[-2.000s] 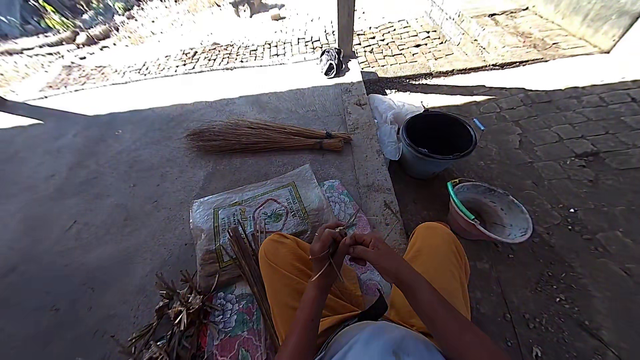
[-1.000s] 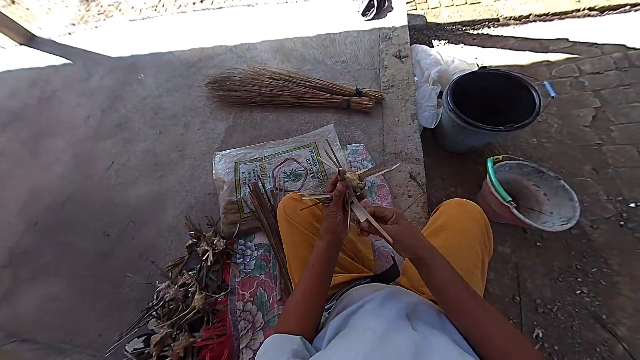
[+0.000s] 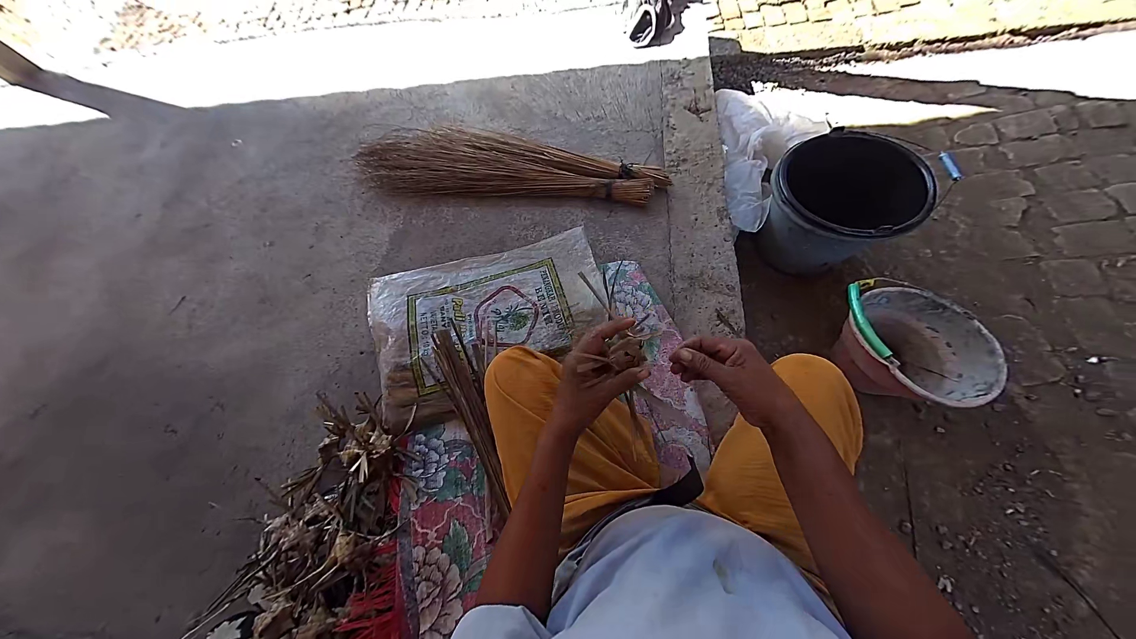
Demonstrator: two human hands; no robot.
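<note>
My left hand [image 3: 595, 377] holds a small woven knot of dry leaf strips [image 3: 627, 351], with loose ends sticking out above and below. Close by on the right is my right hand [image 3: 723, 368], its thumb and fingertips pinched together; whether a thin strip lies between them cannot be told. Both hands are above my lap. Dark dry leaf strips [image 3: 466, 399] lie beside my left knee, partly over a printed woven plastic sack [image 3: 479, 311]. More knotted leaf pieces [image 3: 342, 524] are heaped at the lower left.
Two stick brooms [image 3: 515, 169] lie on the concrete floor ahead. Right of the raised edge stand a dark bucket [image 3: 856, 191] and a smaller bucket with a green handle [image 3: 927, 346], near a white plastic bag [image 3: 748, 155]. A floral cloth [image 3: 444, 524] lies under me.
My right hand has moved away from the leaf knot, where a second ago it was at a pale strip. The knot remains in my left hand. The view tilted down since the earliest frame.
</note>
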